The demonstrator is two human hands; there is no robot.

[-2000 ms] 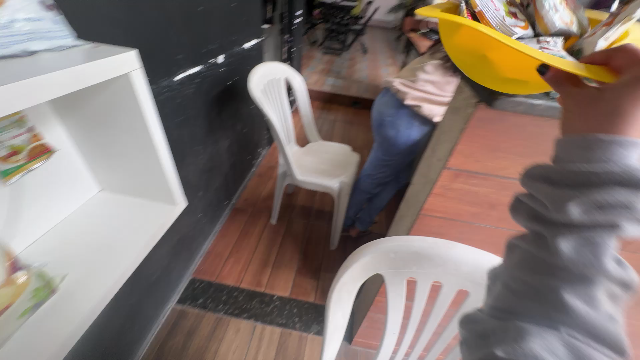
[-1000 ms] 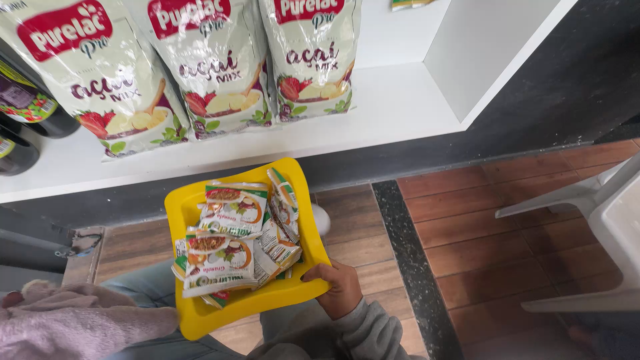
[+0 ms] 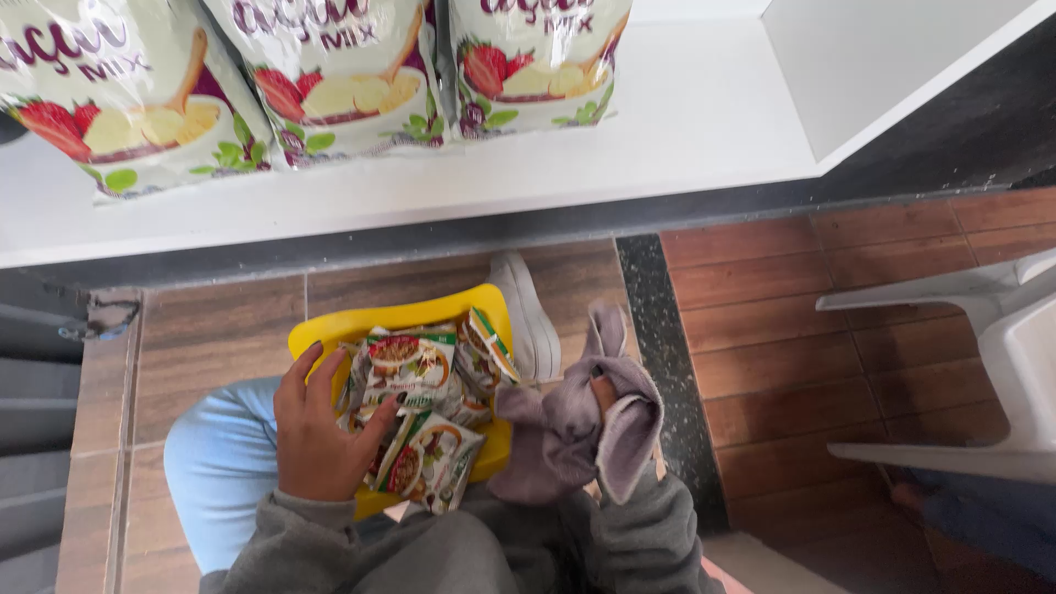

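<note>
A yellow plastic tray (image 3: 404, 309) with several small food sachets (image 3: 410, 363) in it sits low in front of me, over my lap or the floor. My left hand (image 3: 326, 429) lies over its left side, fingers spread, the fingertips at the rim and the sachets; whether it grips anything is hard to tell. One sachet (image 3: 429, 462) rests near my left thumb at the tray's near side. In my right hand (image 3: 605, 396) is a bunched mauve cloth (image 3: 569, 429), which hides most of the hand, to the right of the tray.
Large açaí mix bags (image 3: 346, 82) stand on a white shelf (image 3: 660, 124) above the tray. My white shoe (image 3: 528, 318) is beyond the tray's right corner. A white plastic chair (image 3: 1023, 355) stands on the tiled floor at right, with part of another person (image 3: 973, 511) below it.
The yellow tray, held up by one hand two seconds ago, is now low before me. My right hand has left its rim and holds the mauve cloth, which lay at the left a second ago.
</note>
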